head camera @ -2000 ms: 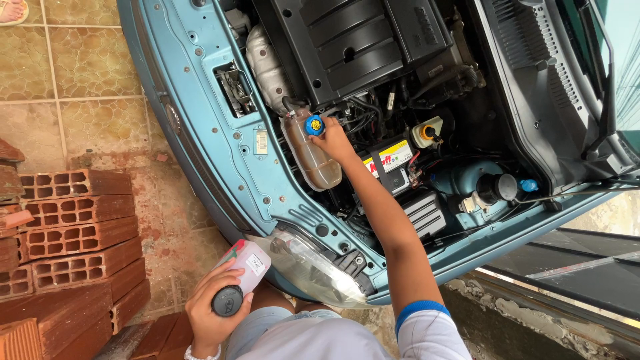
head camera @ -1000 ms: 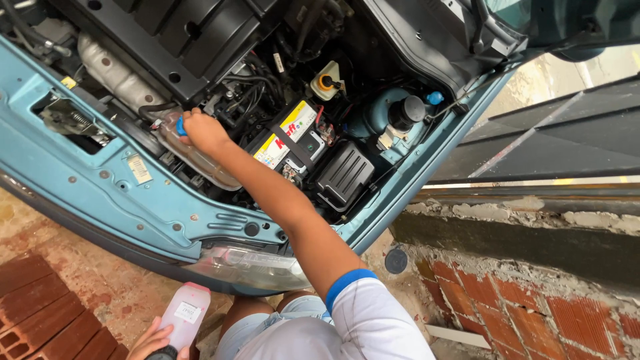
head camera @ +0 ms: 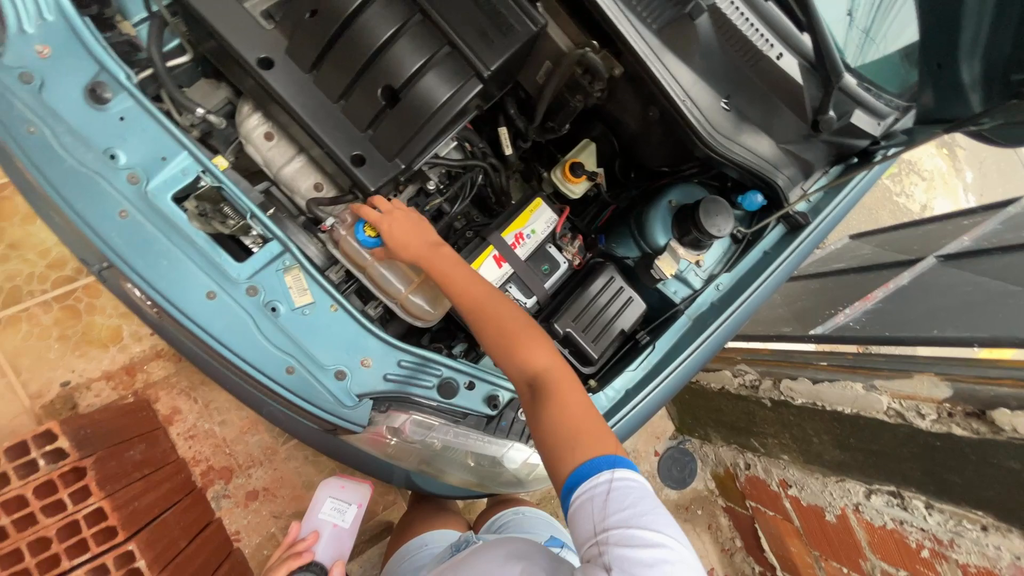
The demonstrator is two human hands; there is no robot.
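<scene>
My right hand (head camera: 400, 232) grips the blue cap (head camera: 368, 234) with a yellow centre on the translucent coolant expansion tank (head camera: 392, 276), at the front of the engine bay. Brownish staining shows inside the tank. Low in the view, my left hand (head camera: 294, 554) holds a translucent plastic bottle (head camera: 334, 524) of pink liquid by its dark-capped end, with a printed label facing up. The car battery (head camera: 520, 248), held by a black strap, lies beyond my right forearm. Part of the left hand is cut off by the lower edge.
A black engine cover (head camera: 368, 72) fills the upper middle. The brake fluid reservoir (head camera: 574, 170) stands beyond the battery. The clear headlight (head camera: 448, 452) and blue front panel (head camera: 240, 296) lie near my body. Hollow clay bricks (head camera: 104, 496) are stacked at lower left, and a rough brick wall (head camera: 800, 520) is at right.
My right hand stays at the tank cap; more of the cap shows now than one second ago. The bottle remains in my left hand. The view has shifted and turned.
</scene>
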